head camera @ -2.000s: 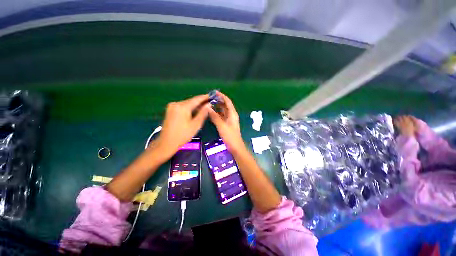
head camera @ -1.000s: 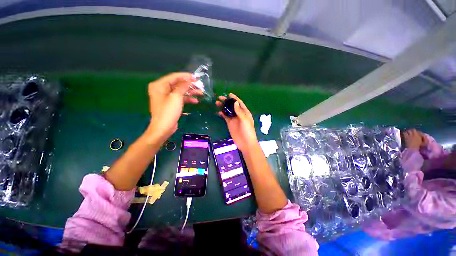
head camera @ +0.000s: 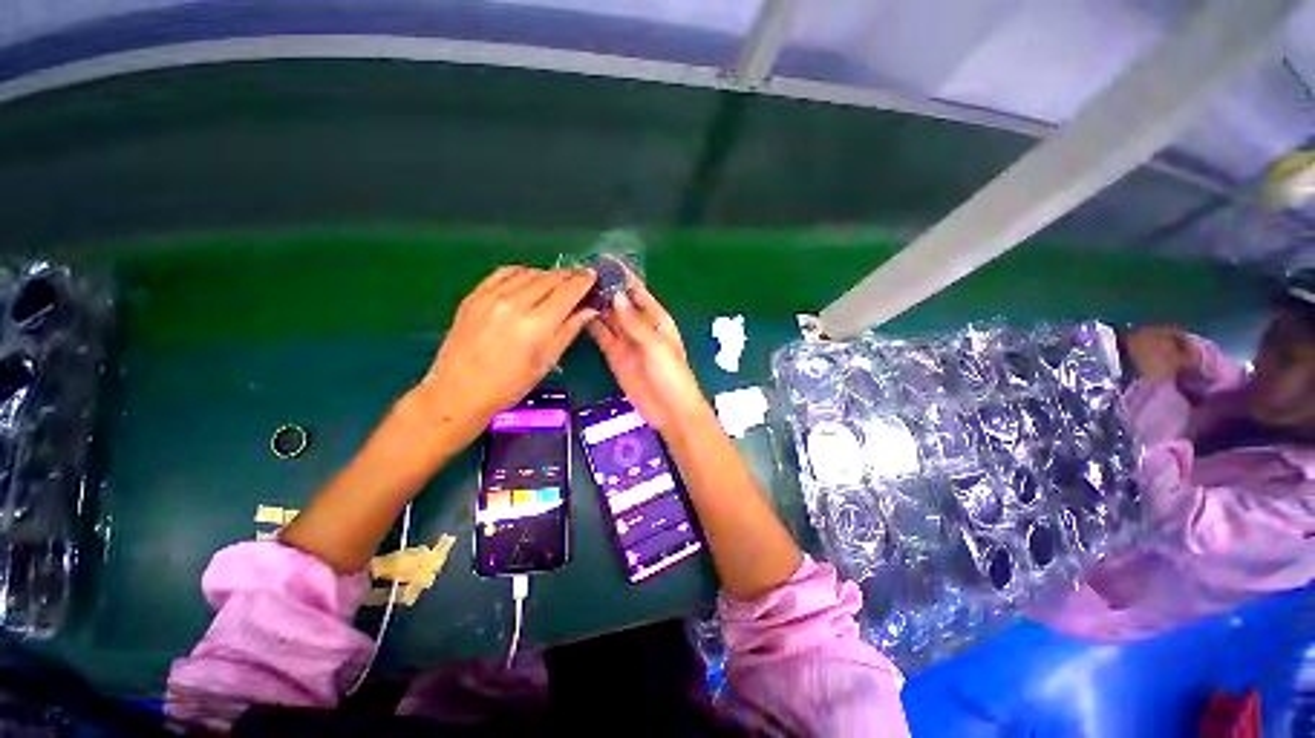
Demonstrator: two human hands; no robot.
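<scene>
A small dark round unit (head camera: 607,277) is held between my two hands above the phones, with a thin clear plastic wrap (head camera: 623,245) showing around its far side. My left hand (head camera: 508,335) grips it from the left with the fingertips. My right hand (head camera: 643,346) holds it from the right. The fingers hide part of the unit. The left phone (head camera: 524,490) lies below, lit, with a purple header, coloured tiles and a white plug in its bottom edge. The right phone (head camera: 642,498) shows a purple screen with a circle.
Clear blister trays stand at far left (head camera: 43,461) and right (head camera: 952,447). Yellowish tape (head camera: 413,570), a small ring (head camera: 290,441) and a white cable (head camera: 387,620) lie left. A white lump (head camera: 728,342) and slip (head camera: 741,412) lie right, near a white post (head camera: 1010,188). A pink-sleeved person is at right.
One second ago my hands were apart, the left with clear plastic and the right with the black unit. Now they are together at the unit and the plastic. The view has shifted slightly.
</scene>
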